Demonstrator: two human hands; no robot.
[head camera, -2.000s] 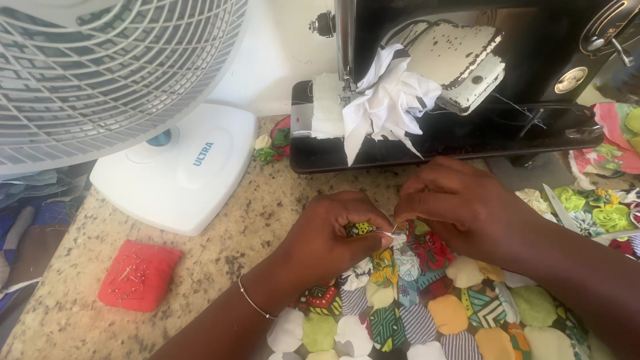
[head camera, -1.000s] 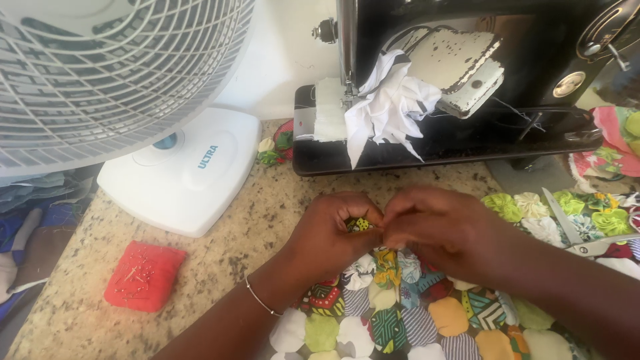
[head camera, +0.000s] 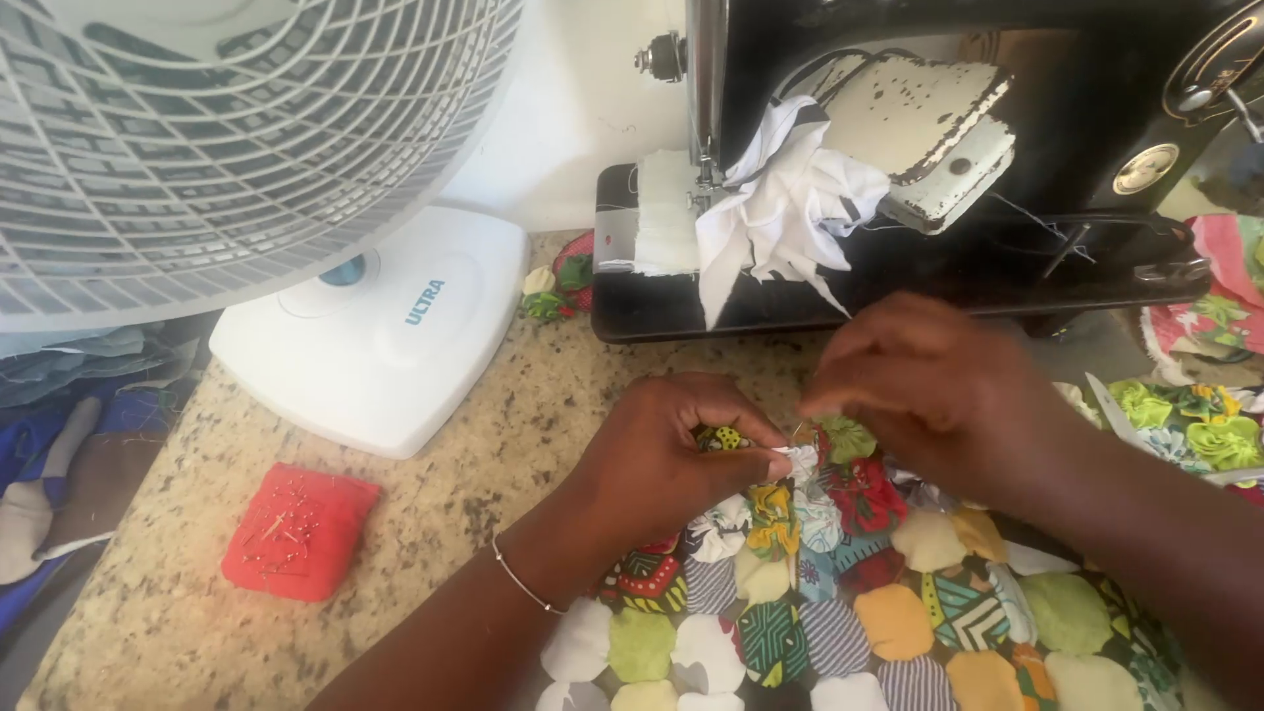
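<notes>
My left hand (head camera: 691, 439) pinches the gathered edge of a white fabric yo-yo between thumb and finger, at the top edge of a patchwork (head camera: 770, 642) of joined round fabric yo-yos. Just above and to the right, my right hand (head camera: 913, 390) has thumb and fingers pressed together. A thin needle (head camera: 796, 429) shows between the two hands, near the right fingertips. Its thread is too fine to make out. Gathered yellow and red yo-yos (head camera: 864, 497) lie beneath my hands.
A black sewing machine (head camera: 1086, 118) with white cloth (head camera: 785, 202) on it stands behind. At left are a white fan (head camera: 395, 346) and a red pincushion (head camera: 299, 533) full of pins on the granite top. Scissors (head camera: 1116, 410) and loose yo-yos (head camera: 1224, 444) lie at right.
My right hand, close against the left one a second ago, has moved up and away from it. The left hand keeps its pinch on the yo-yos.
</notes>
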